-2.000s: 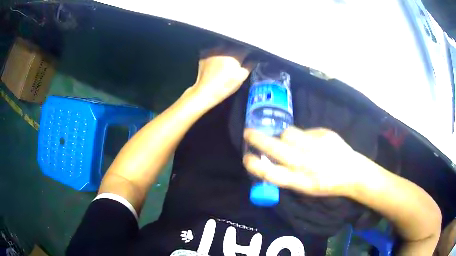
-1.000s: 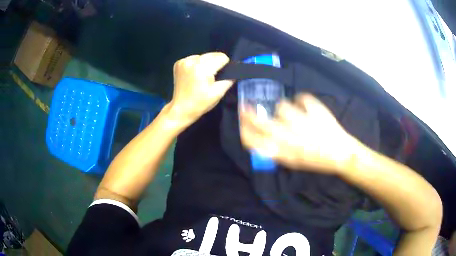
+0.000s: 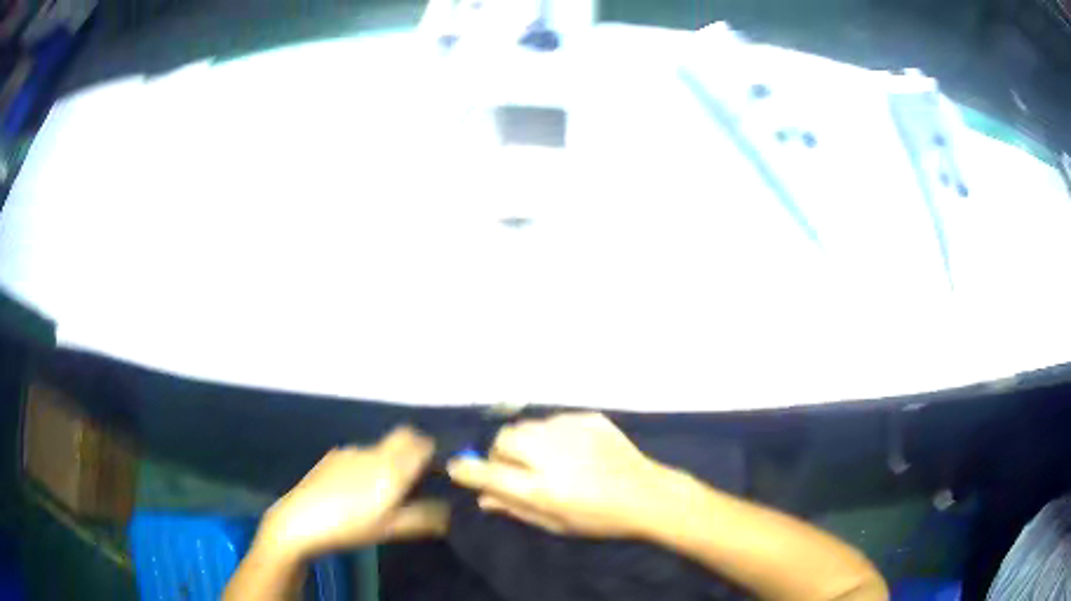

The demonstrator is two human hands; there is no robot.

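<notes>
My left hand [image 3: 352, 493] is blurred, below the bench's near edge, with its thumb and fingers apart. My right hand [image 3: 576, 475] is close to its right, fingers curled over dark cloth [image 3: 505, 552] at my lap. A small blue spot [image 3: 469, 454] shows at the right fingertips; it looks like part of the bottle, whose rest is hidden. Whether the right hand grips the bottle or the cloth cannot be told.
The white bench [image 3: 352, 282] spans the view ahead, overexposed. Pale printed cartons [image 3: 775, 135] lie at its far right, with another at the far middle. A brown box [image 3: 59, 452] and blue stool [image 3: 188, 558] are on the floor at left.
The view has tilted up to the bench. The bottle, clearly seen under my right hand before, is now nearly all hidden. My left hand no longer shows the dark strap it held.
</notes>
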